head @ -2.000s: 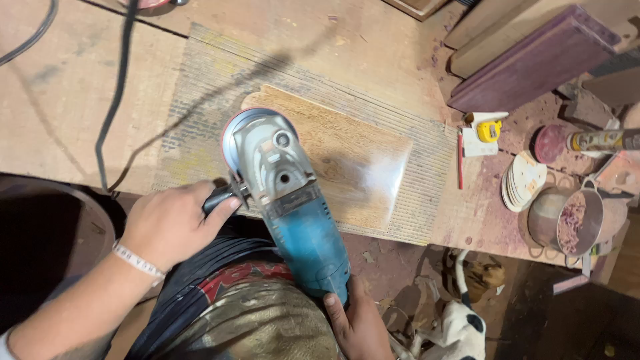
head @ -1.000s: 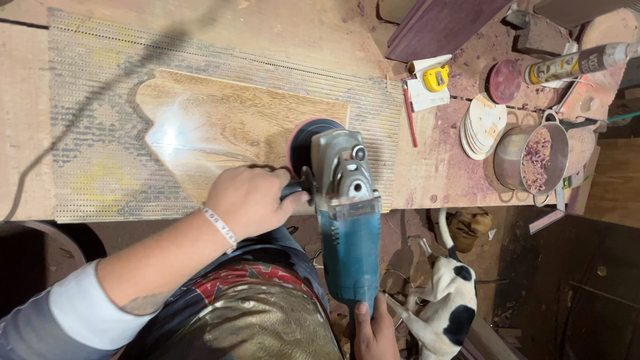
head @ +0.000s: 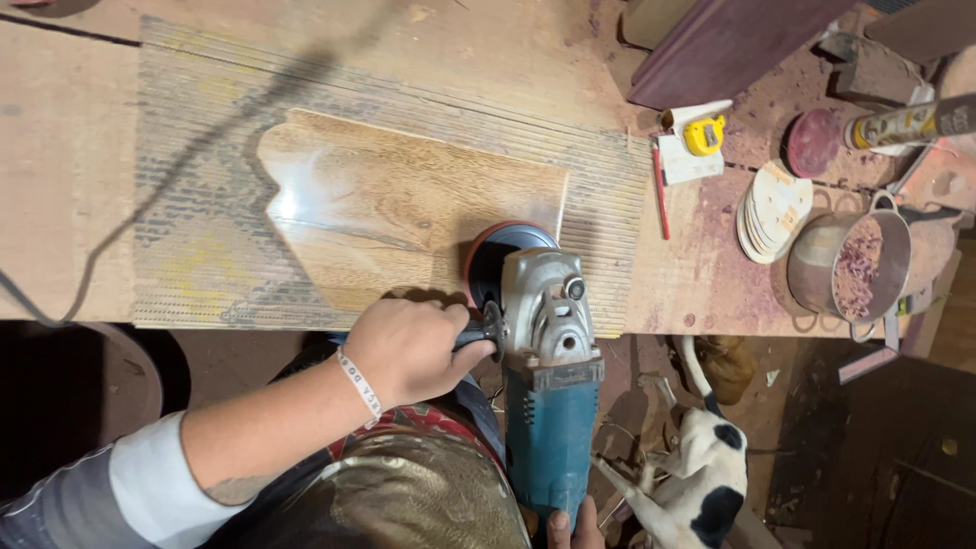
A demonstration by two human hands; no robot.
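My left hand [head: 415,347] is closed around the black side handle of a blue angle grinder [head: 550,427] with a metal gear head. My right hand [head: 573,528] is at the rear end of its body, mostly cut off by the lower frame edge, with fingers against the casing. A round pad disc [head: 499,259] on the grinder lies over the lower right corner of a wooden board [head: 427,191]. The board has a scalloped left end and a glossy glare there. Under it is a ribbed mat [head: 206,229] on the bench.
Right of the mat are a red pencil [head: 660,191], yellow tape measure [head: 704,136], stacked sanding discs [head: 774,210], a metal pot [head: 820,263] of shavings and a tube [head: 903,124]. A dark red wood block [head: 732,53] stands behind. A power cord [head: 84,286] lies left. A spotted dog [head: 698,465] is below the bench.
Two seconds ago the grinder was over the board's left end; it and both hands have since moved to the right end. The view has also shifted.
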